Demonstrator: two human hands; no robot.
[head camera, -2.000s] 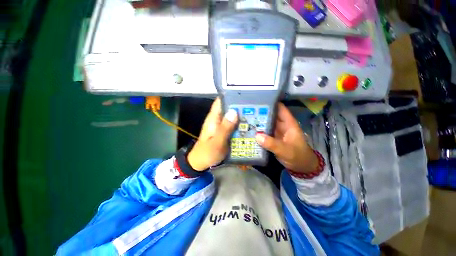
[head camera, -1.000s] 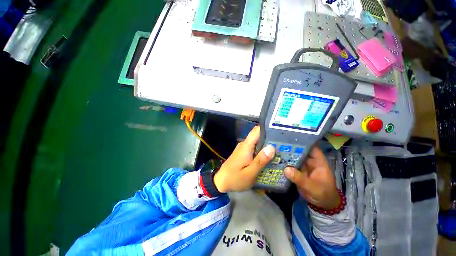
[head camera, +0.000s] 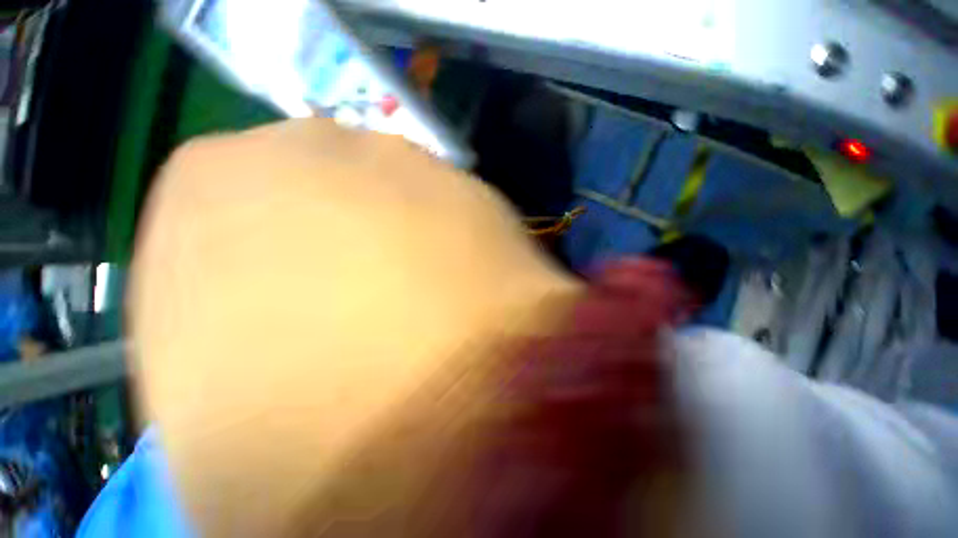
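Note:
My right hand (head camera: 326, 315), with a dark red bracelet at the wrist, fills the left and middle of the view very close to the camera and is strongly blurred. Its fingers cannot be made out, so its grip cannot be told. Behind and above it the teach pendant (head camera: 299, 53) shows in part, tilted, with its bright screen at the upper left. The hand hides its lower part. Whether the hand touches the pendant cannot be told. My left hand is not in view.
The white machine front (head camera: 630, 58) with silver buttons crosses the top right. A red light (head camera: 854, 149) glows beneath it, near a yellowish paper piece (head camera: 849, 189). Translucent sheets (head camera: 819, 305) stand at the right. A grey bar (head camera: 63, 373) crosses the left edge.
The view has swung and tilted. The pendant has gone from the centre to the upper left. My right hand has come up close to the camera, and my left hand has gone out of sight.

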